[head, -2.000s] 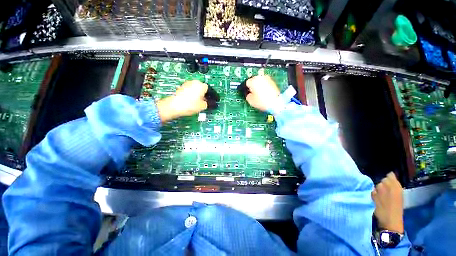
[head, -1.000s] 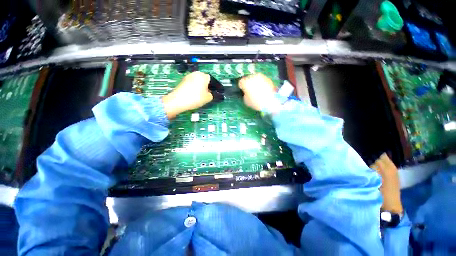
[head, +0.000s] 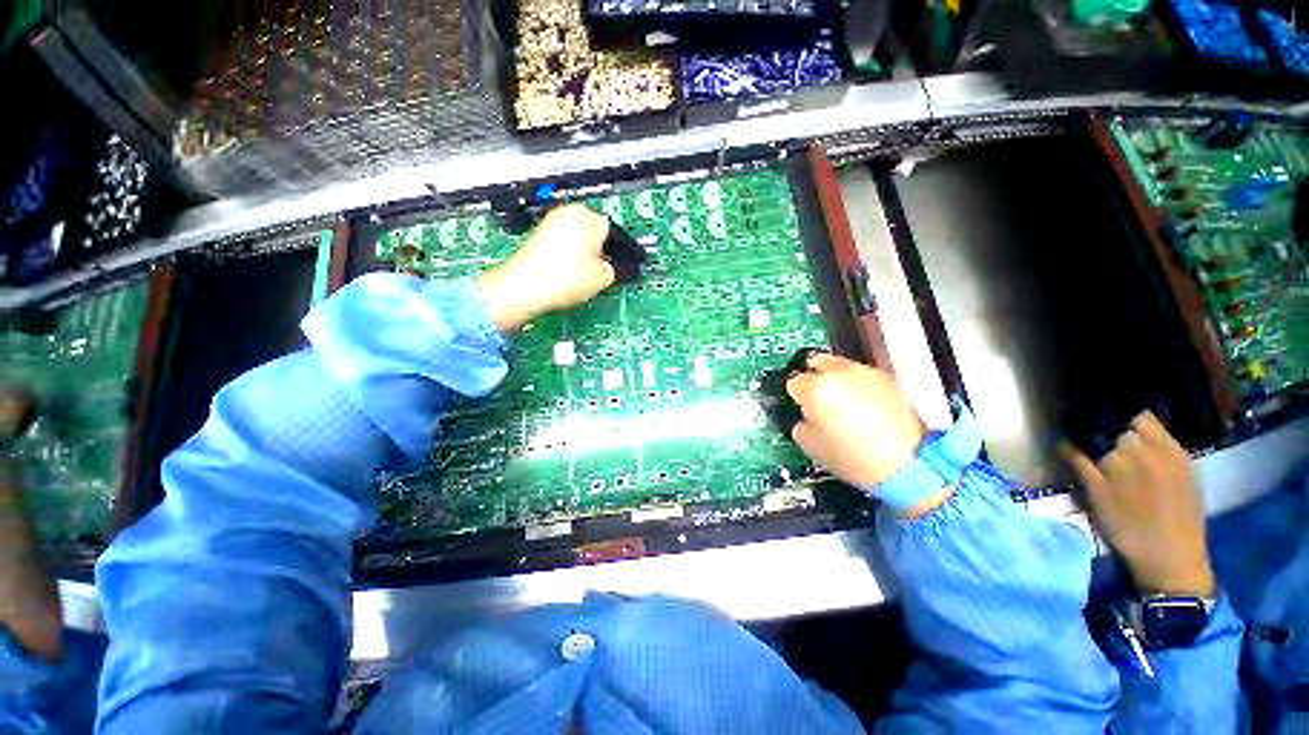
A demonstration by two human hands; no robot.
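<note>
The green circuit board lies in a black pallet in front of me. My left hand is over the upper middle of the board, with black finger cots at its fingertips. My right hand is over the board's lower right part, also with black finger cots. The fingertips of both hands are hidden or too dark to tell whether they hold a part. A few orange-brown components stand at the board's upper left. White parts sit near its middle.
Behind the conveyor are stacked clear trays, a bin of cream parts and a bin of blue parts. Another board is at left, one at right. Other people's hands show at left and right.
My right hand has moved down and right, from the upper board to its lower right part. My left hand stays near the upper middle. The view has tilted. A person's hand has appeared at the left.
</note>
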